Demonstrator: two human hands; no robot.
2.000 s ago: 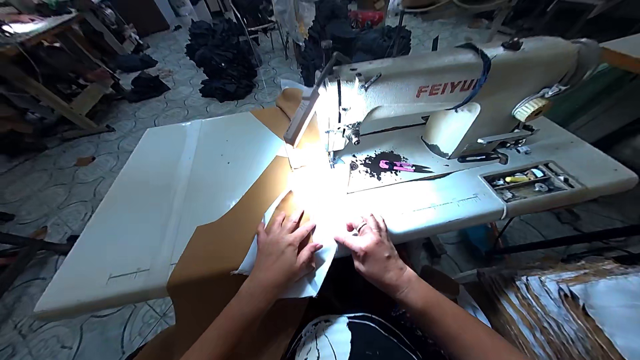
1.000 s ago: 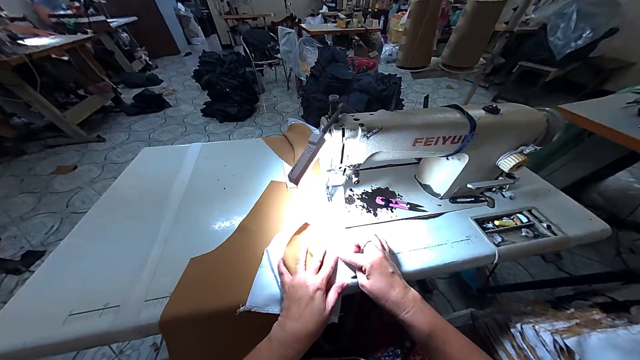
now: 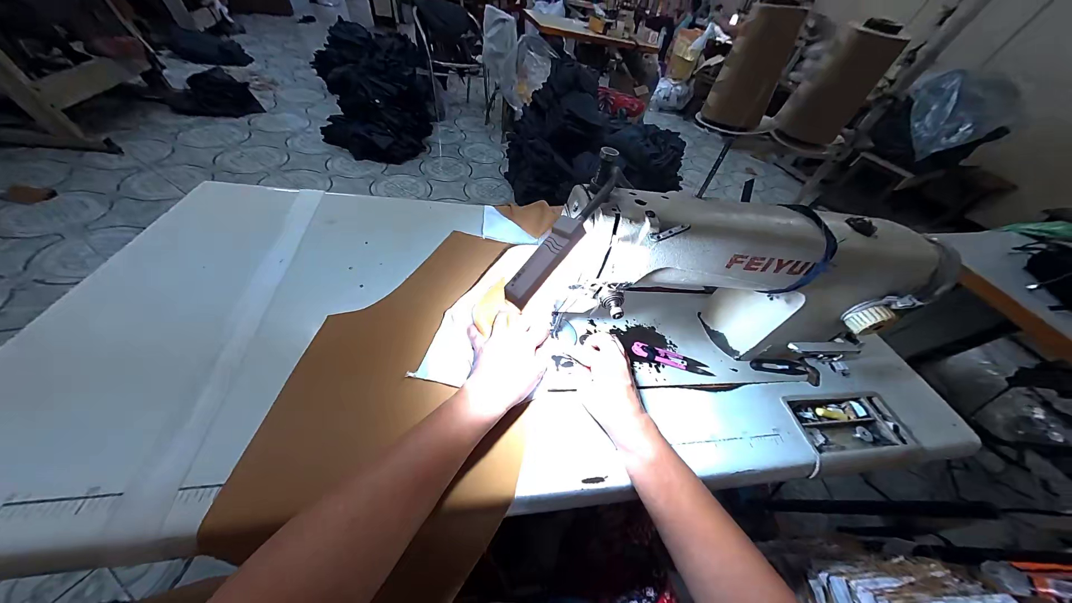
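Brown fabric (image 3: 360, 402) lies over the bed of a white sewing machine (image 3: 729, 243), with a white fabric piece (image 3: 448, 347) on top of it. My left hand (image 3: 507, 360) presses on the white and brown layers, just left of the needle area. My right hand (image 3: 607, 373) is at the right of the needle area, its fingers bent near the presser foot; glare hides whether they grip anything. A lamp (image 3: 544, 264) lights both hands strongly. Pink-handled thread snips (image 3: 670, 358) lie on the machine bed beside my right hand.
The white table (image 3: 167, 335) extends left. A sunken tray (image 3: 850, 423) of small parts is at the right, with black snips (image 3: 779, 367) behind it. Thread cones (image 3: 754, 67) stand behind the machine. Dark fabric piles (image 3: 377, 92) lie on the floor. Stacked pieces (image 3: 904, 582) sit at lower right.
Both hands have moved forward, closer to the needle area. The white fabric piece has gone forward with my left hand, and more brown fabric shows at the near edge.
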